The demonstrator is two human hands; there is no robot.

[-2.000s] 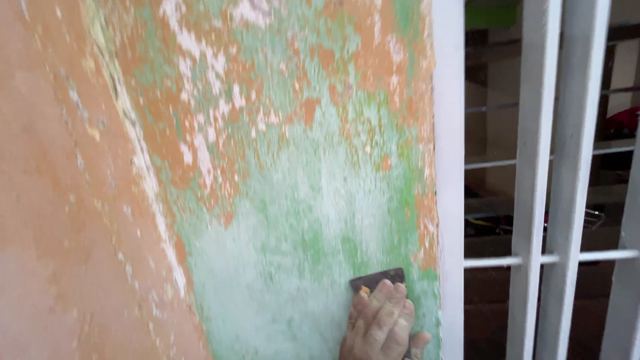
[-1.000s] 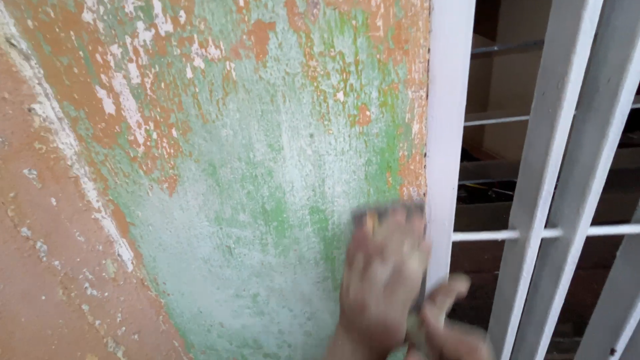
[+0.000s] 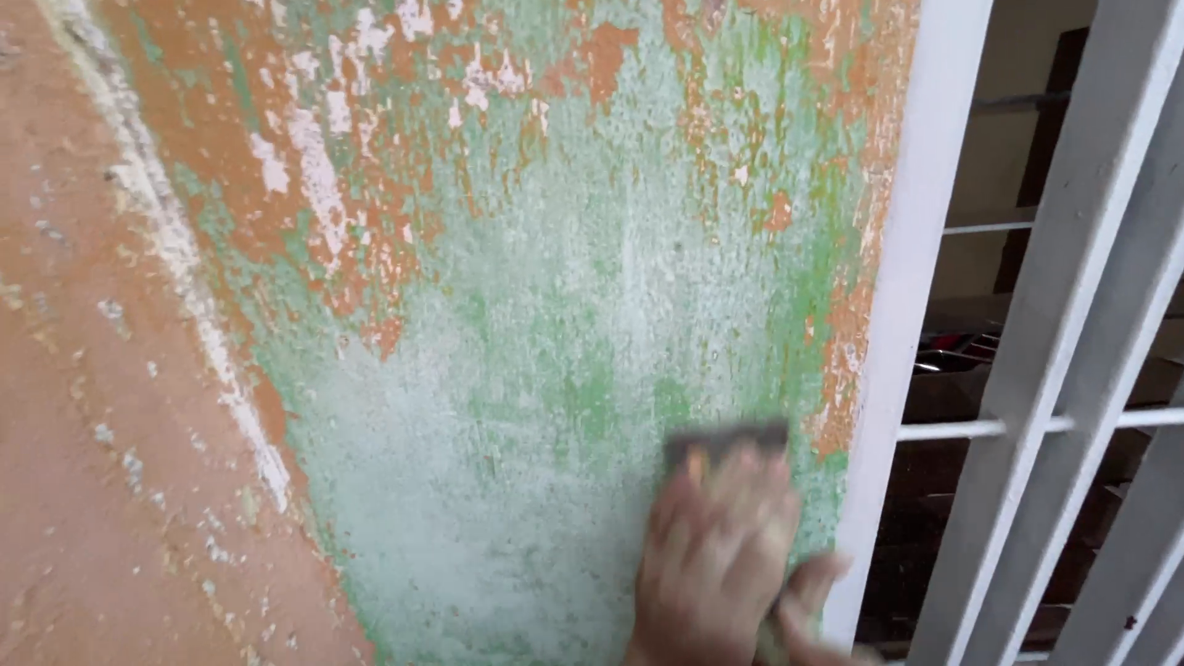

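Observation:
A scraper with a flat, dark blade (image 3: 731, 438) lies against the wall of worn green, white and orange paint (image 3: 546, 370). My left hand (image 3: 717, 546) presses over the blade with its fingers near the upper edge, blurred by motion. Lower and to the right, my right hand (image 3: 814, 606) is at the scraper's handle, its thumb showing; most of that hand and the handle are hidden behind my left hand or cut off by the frame's bottom edge.
A white frame edge (image 3: 897, 324) borders the painted strip on the right, close to my hands. Beyond it stand white metal bars (image 3: 1064, 277) with thin crossbars and a dark space behind. On the left, a pale ridge (image 3: 185, 268) divides the strip from an orange-pink wall (image 3: 111, 462).
The scraper has moved up the wall since two seconds ago and is slightly lower than one second ago relative to the paint patches. My right hand shows beside the left in the later frames.

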